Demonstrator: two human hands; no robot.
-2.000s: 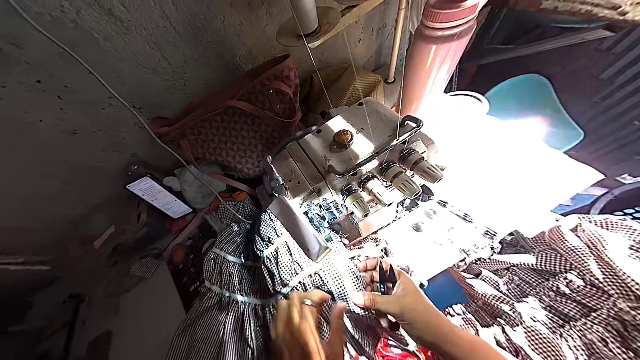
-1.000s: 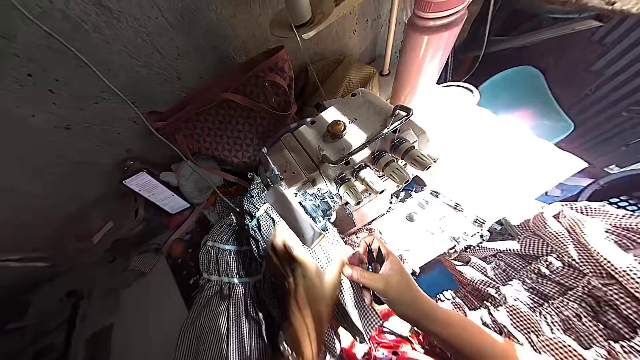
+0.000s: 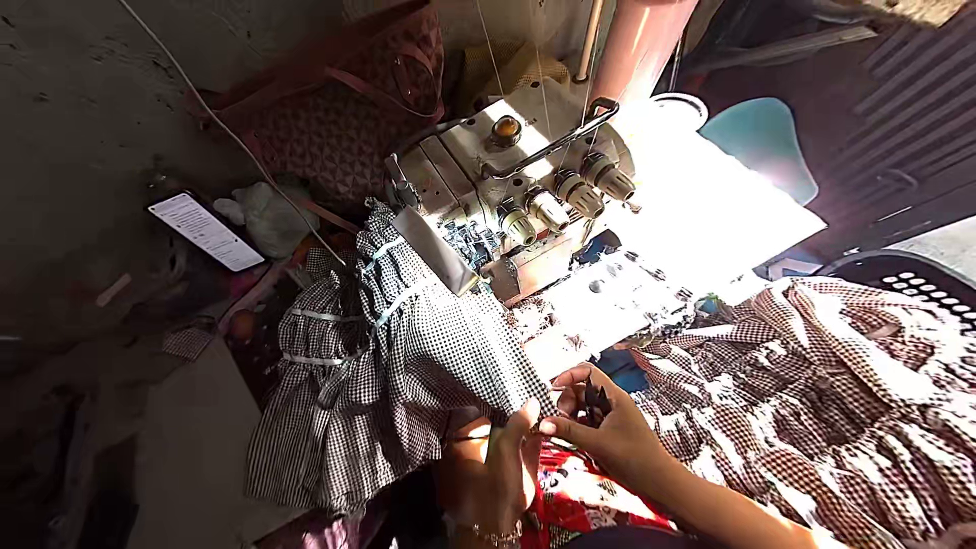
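Note:
An overlock sewing machine (image 3: 526, 160) with several tension dials stands in the middle. Black-and-white checked cloth (image 3: 465, 351) with gathered bands runs from beside its presser area down to my hands. My left hand (image 3: 492, 465) pinches the cloth's lower right edge between thumb and fingers. Touching the same edge is the thumb of my right hand (image 3: 591, 415), whose curled fingers also hold small dark thread snips (image 3: 597, 398). The fingers of my left hand are partly hidden under the cloth.
Brown-and-white checked cloth (image 3: 808, 381) is heaped at the right by a dark perforated basket (image 3: 923, 282). A lit phone (image 3: 206, 231) lies at the left, near a patterned bag (image 3: 328, 130). Behind the machine stands a pink bottle (image 3: 644, 46). Red patterned cloth (image 3: 583, 496) shows below my hands.
My left hand, blurred over the cloth earlier, now grips its edge beside my right hand. The checked cloth is spread wider toward the lower right.

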